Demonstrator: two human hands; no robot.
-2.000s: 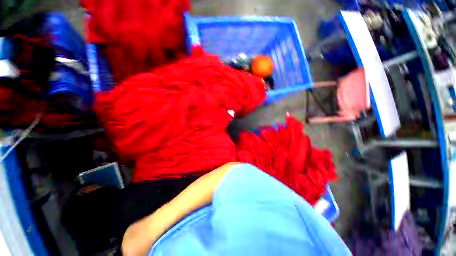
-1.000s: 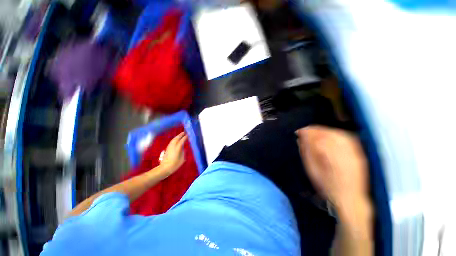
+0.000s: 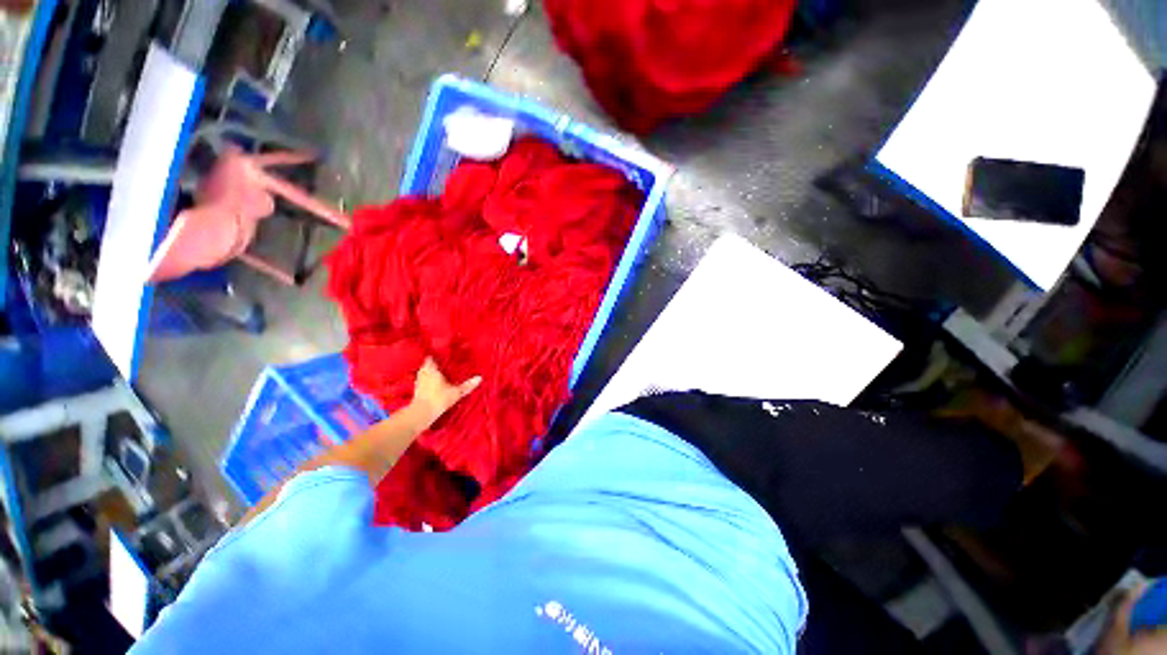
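A large heap of red garment pieces (image 3: 512, 301) fills a blue plastic crate (image 3: 621, 256) and spills over its left and near sides. A small pale tie or tag shows on the red cloth. My left hand (image 3: 442, 390) reaches in from the lower left and is closed on the near part of the heap. Its fingers are partly sunk in the cloth, and the thumb points right. My right hand cannot be made out in the picture.
A white bench top (image 3: 755, 333) lies beside my legs. Another bench (image 3: 1024, 122) bears a black smartphone (image 3: 1024, 191). A second blue crate (image 3: 288, 429) stands left of the heap. A red bundle (image 3: 672, 51) is at the top. A pink chair (image 3: 211, 218) stands at left.
The view has swung from the first crates to the crate beside my legs and come closer. My left hand is now on the heap's near part. My right hand, seen a second ago, is no longer visible.
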